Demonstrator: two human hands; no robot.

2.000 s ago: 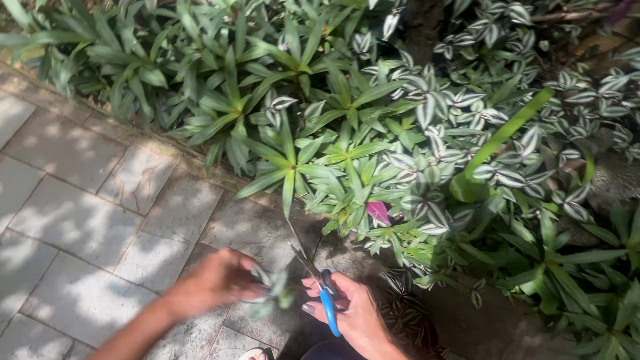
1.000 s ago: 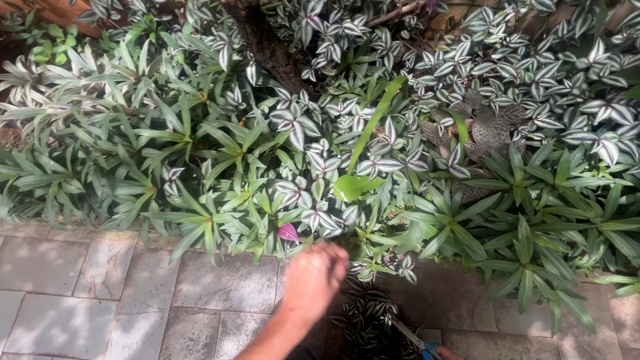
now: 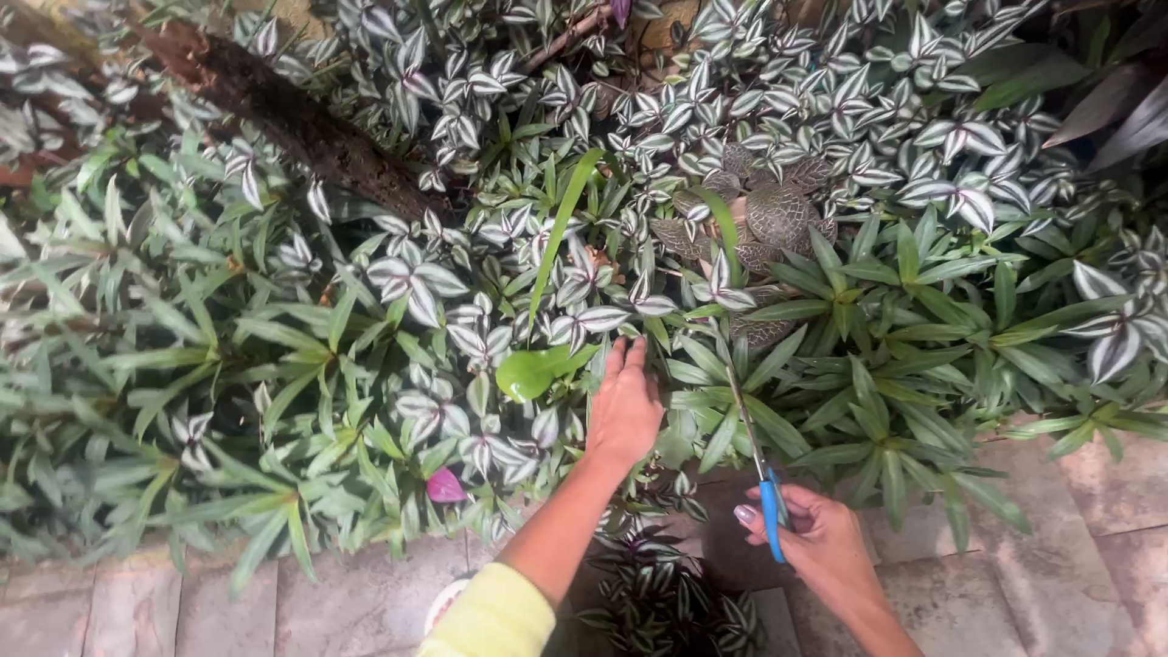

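Observation:
My left hand [image 3: 625,406] reaches into the striped tradescantia leaves [image 3: 584,321], its fingertips partly among the foliage, so what they touch cannot be told. My right hand [image 3: 817,534] holds scissors with blue handles [image 3: 772,513] at the bed's edge, the blades pointing up toward green rosette plants [image 3: 858,401]. Just left of my left hand lies a bright green, glossy object [image 3: 526,375], with a long green strip [image 3: 561,233] above it. A magenta leaf [image 3: 445,485] shows at the lower left.
A dark wooden trunk [image 3: 301,128] slants across the upper left. A patterned, rounded ornament [image 3: 776,214] sits among leaves right of centre. Paving tiles [image 3: 365,589] run along the near edge. More striped foliage [image 3: 648,593] stands low in the centre, between my arms.
My left hand has moved forward into the plants; the cutting it held two seconds ago is no longer seen in it. The scissors have come fully into view again. The view has shifted right.

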